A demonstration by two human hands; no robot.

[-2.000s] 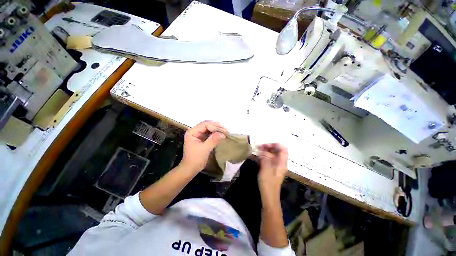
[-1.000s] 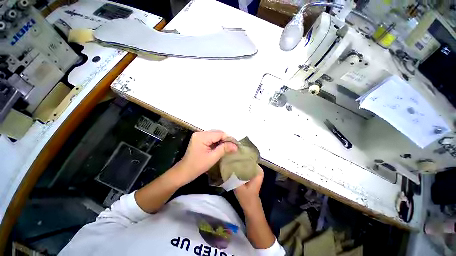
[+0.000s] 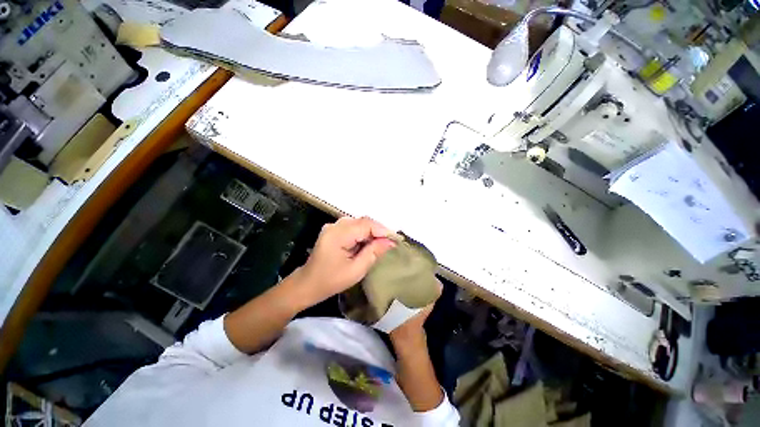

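Note:
A small cloth piece [image 3: 402,279], khaki with a pale grey-white part at its lower edge, is held up at the table's front edge. My left hand [image 3: 343,257] pinches its upper left edge between thumb and fingers. My right hand [image 3: 417,321] is behind and under the cloth at its lower right; its fingers are mostly hidden by the cloth.
The white machine table [image 3: 333,150] bears a stack of long curved grey pieces [image 3: 333,67] at the back left. The sewing machine [image 3: 542,92], lamp [image 3: 508,58], snips [image 3: 567,232] and paper sheet [image 3: 683,200] are at right. Khaki panels [image 3: 517,404] lie below the table edge.
My right hand has moved from beside the cloth's right edge to behind and below it. The cloth is more spread and rounded. The view has shifted slightly.

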